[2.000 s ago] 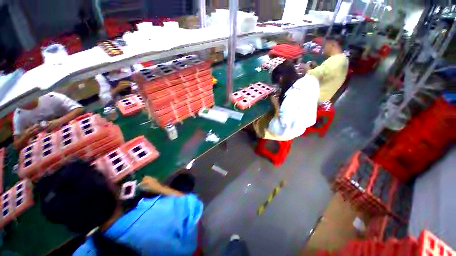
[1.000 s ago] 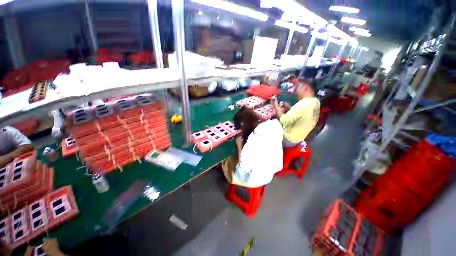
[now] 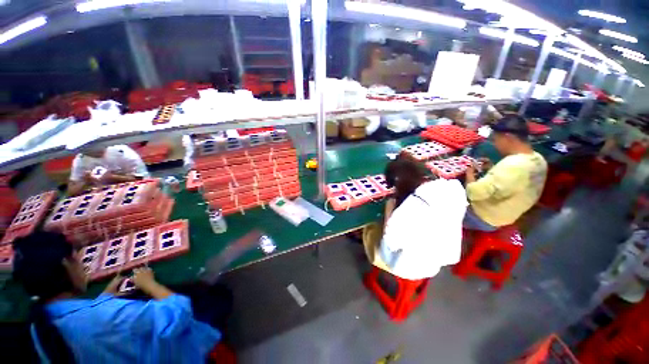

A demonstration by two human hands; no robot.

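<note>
Neither of my hands is in the picture. Nearest in front, a seated person in a blue shirt (image 3: 128, 330) holds a small white device with a dark screen (image 3: 128, 285) at the bench edge. Beyond those hands, a pink foam tray (image 3: 135, 250) holds several white devices with dark screens. Behind it lies a stack of pink trays (image 3: 107, 206), the top one holding more devices. A tall stack of red-pink foam trays (image 3: 250, 179) stands further along the green bench (image 3: 299, 240).
A grey metal post (image 3: 321, 99) rises from the bench to the white shelf (image 3: 270, 112). People in white (image 3: 423, 227) and yellow (image 3: 509, 186) sit on red stools (image 3: 402, 295) along the aisle. A small bottle (image 3: 216, 220) and clear plastic (image 3: 312, 212) lie on the bench. A red crate (image 3: 548, 353) is at lower right.
The view has swung and risen, now showing more shelf and ceiling lights. The red crates at right have mostly left the picture. The person in blue now sits at lower left.
</note>
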